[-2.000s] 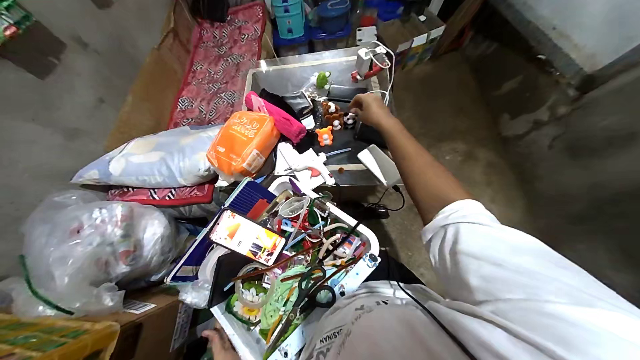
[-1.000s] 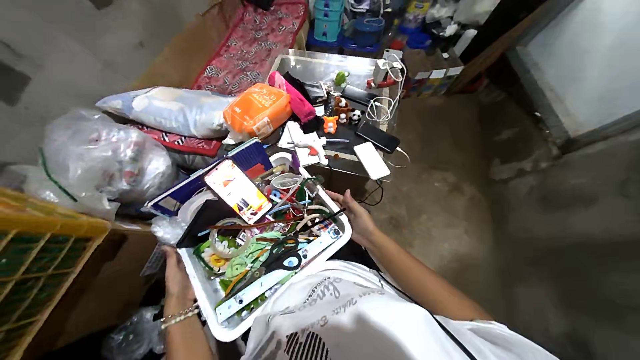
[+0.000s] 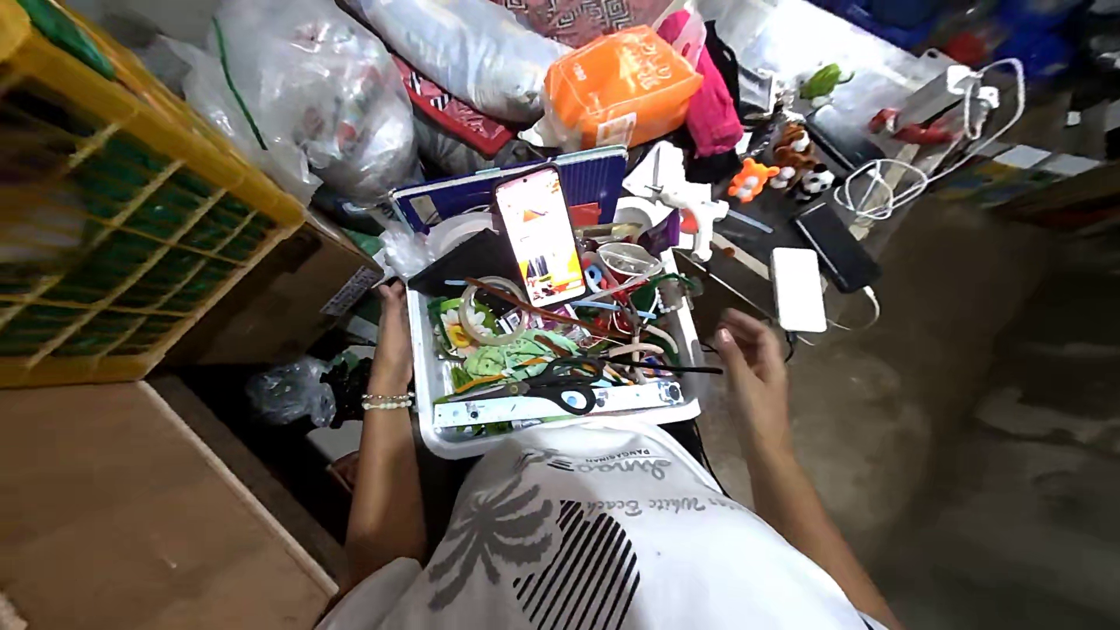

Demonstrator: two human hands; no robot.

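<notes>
A white plastic basket full of odds and ends rests against my body. My left hand is at its left rim, the fingers partly hidden; a bead bracelet circles that wrist. Just right of the basket, my right hand is held with fingers loosely bent and nothing seen in it. Inside lie black-handled scissors, a white ruler-like strip, a tape roll and green cloth. A lit smartphone leans at the back, before a blue folder.
A yellow plastic crate and a cardboard box stand left. Behind are a stuffed clear plastic bag and an orange pack. At right lie a white power bank, a black phone-like device, small toys and a white cable.
My right hand, at the toys two seconds ago and then at the basket's right side, is now apart from the basket. The view has shifted considerably.
</notes>
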